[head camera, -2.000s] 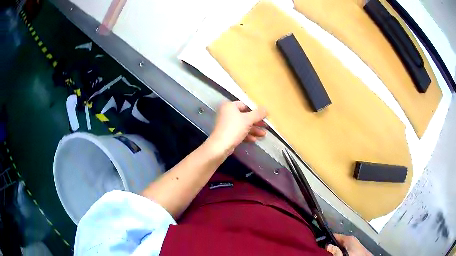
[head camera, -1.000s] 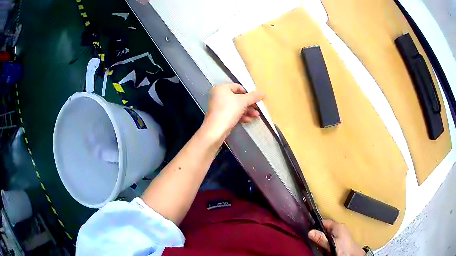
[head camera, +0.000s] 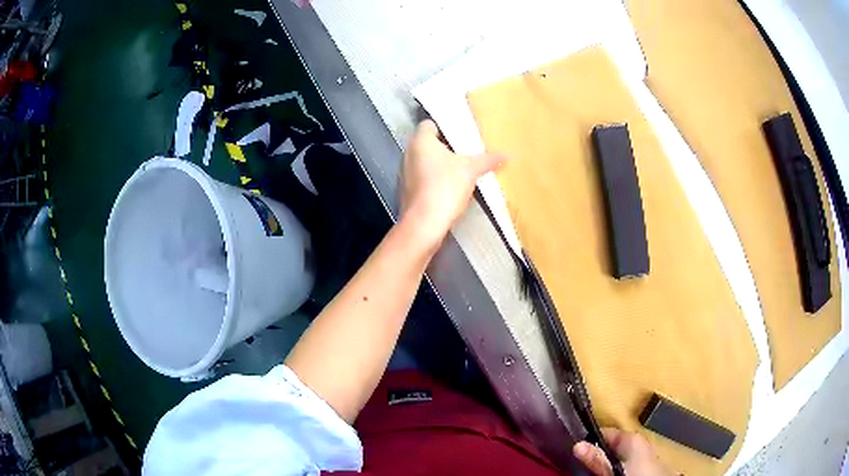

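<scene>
A tan card pattern (head camera: 559, 167) lies on white marker paper (head camera: 445, 96) with a dark fabric edge under it. Two dark pattern weights rest on it, one near its middle (head camera: 621, 201) and one near its rounded end (head camera: 687, 427). My left hand (head camera: 441, 177) is at the near edge, thumb over the card's rim, fingers around the layered edge and partly hidden. My right hand (head camera: 622, 454), cut off by the bottom edge, holds the fabric shears (head camera: 561, 358). Their blades lie along the card's near edge, pointing towards my left hand; the tips are hard to make out.
A second card (head camera: 717, 102) with a handled weight (head camera: 801, 214) lies beyond. The table's riveted metal edge (head camera: 484, 321) runs along my front. A whitish bucket (head camera: 270, 270) stands on the green floor at left, with scraps (head camera: 307, 167) near it.
The shears have moved from beside the table edge to the card's near edge. My left hand has shifted up along the edge, its fingers further round it. The view has turned and shifted.
</scene>
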